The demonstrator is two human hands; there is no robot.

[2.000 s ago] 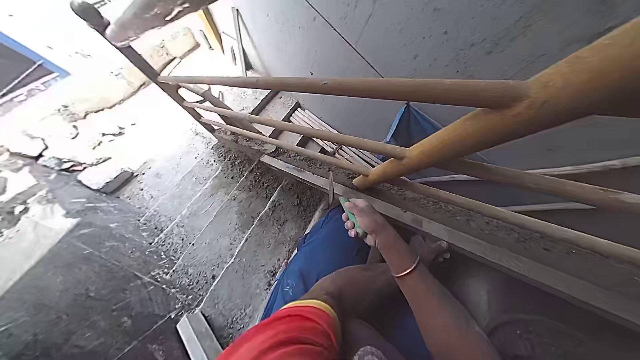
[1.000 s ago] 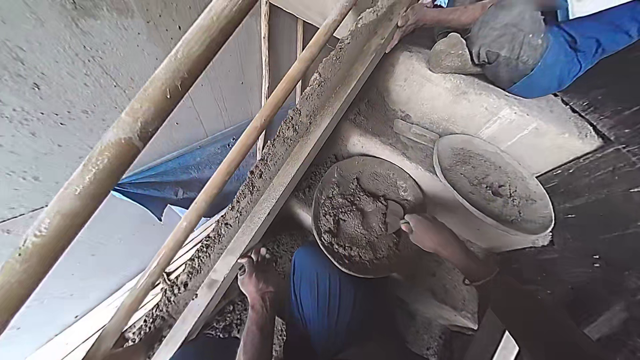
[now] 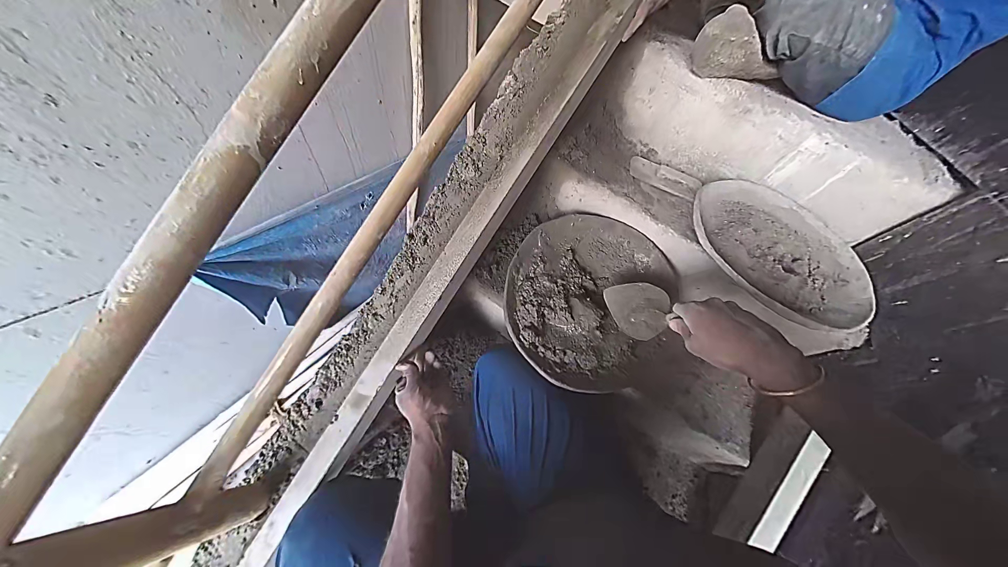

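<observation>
My right hand (image 3: 724, 335) grips a trowel (image 3: 636, 309) by its handle, mostly hidden in the fist. The trowel's blade lies over wet mortar (image 3: 563, 307) in a round pan (image 3: 592, 381). Near the lower middle, my left hand (image 3: 423, 387) rests its curled fingers against the edge of a long straight board (image 3: 441, 287); whether it grips the board is unclear. Rough mortar (image 3: 472, 157) runs along the board's far side. A second pan (image 3: 858, 313) with grey mortar or cement stands to the right of the first.
Metal railing bars (image 3: 181, 213) cross the left side, before a grey wall and a blue sheet (image 3: 315, 228). A pale sheet (image 3: 740, 134) lies under the pans. Another person's blue-clothed limb (image 3: 937, 47) is at the top right, with a hand at the board's top end.
Two seconds ago my hand held a tool beside the railing, with no pans in view; the view then turned greatly. Since one second ago, the trowel blade shows more fully above the mortar.
</observation>
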